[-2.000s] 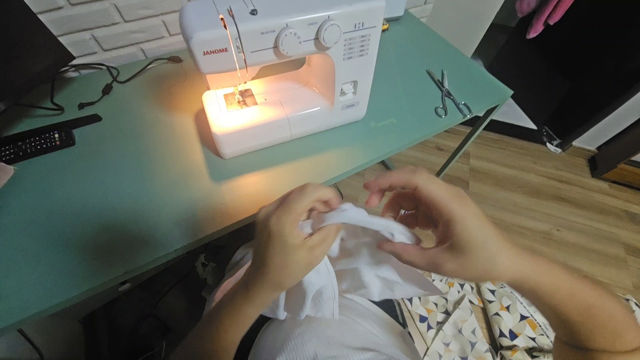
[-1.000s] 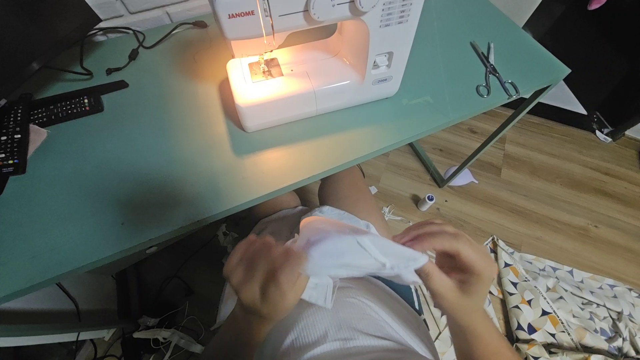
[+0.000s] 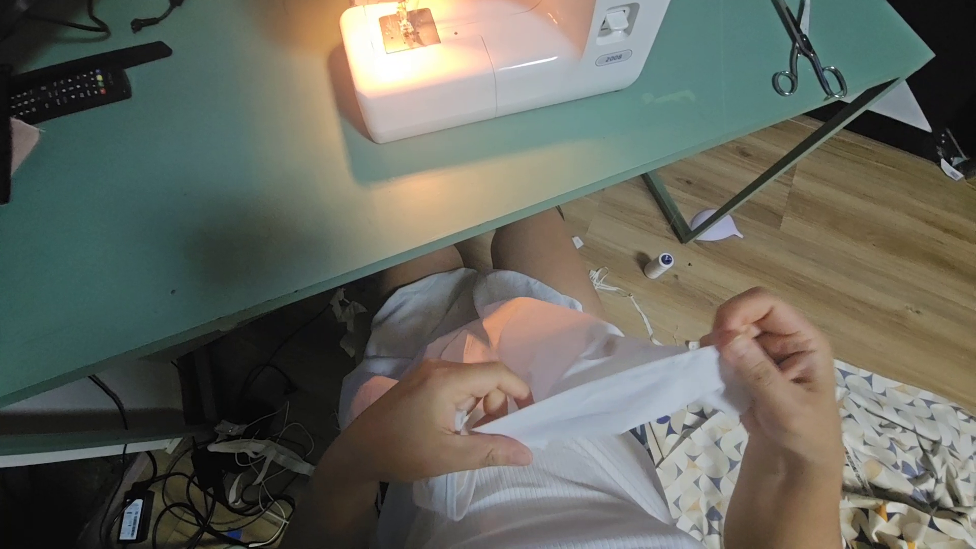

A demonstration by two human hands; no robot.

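A piece of white fabric is stretched between my two hands above my lap, a folded edge running from one to the other. My left hand grips its left end, with thumb and fingers around the edge. The right end is pinched between the thumb and fingers of my right hand, which is held a little higher. More of the fabric hangs over my thighs, partly lit pinkish orange. Beyond my hands a white sewing machine stands on the green table with its lamp lit; its upper part is out of view.
Metal scissors lie at the right of the green table. Remote controls are at its left. A thread spool and loose threads lie on the wooden floor. Patterned fabric spreads at lower right; tangled cables are at lower left.
The white fabric, bunched between my hands two seconds ago, is now drawn out with a straight folded edge. My hands have moved farther apart. The view has tilted downward.
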